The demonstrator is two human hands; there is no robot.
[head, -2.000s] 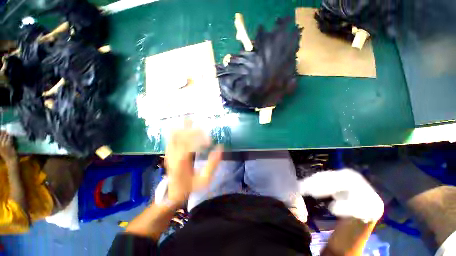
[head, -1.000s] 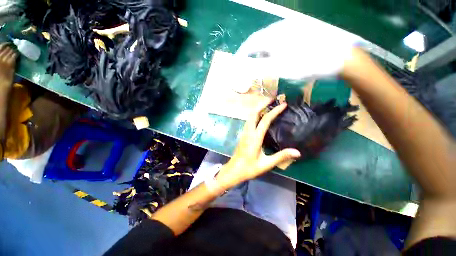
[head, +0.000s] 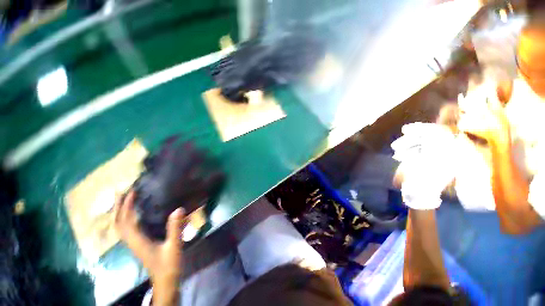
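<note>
My bare left hand [head: 149, 236] is at the green bench's near edge, thumb and fingers on the near side of a black layered piece [head: 179, 179]. The piece is blurred; a cream end block [head: 193, 225] shows at its near edge. It is beside and partly over a cardboard mat [head: 98, 200]. My gloved right hand [head: 425, 164] is raised far right, away from the bench, beside another person's hands. It is overexposed, so its fingers and anything in them are unclear.
A second black piece [head: 263, 66] lies partly on another cardboard mat [head: 245, 119]. A grey panel [head: 311, 36] is behind it. Another person [head: 508, 173] sits close at right. A blue crate [head: 382, 272] and a heap of black pieces [head: 314, 212] are below the bench.
The view has swung right. My right hand has left the mat area and moved out to the right. My left hand stays at the black piece.
</note>
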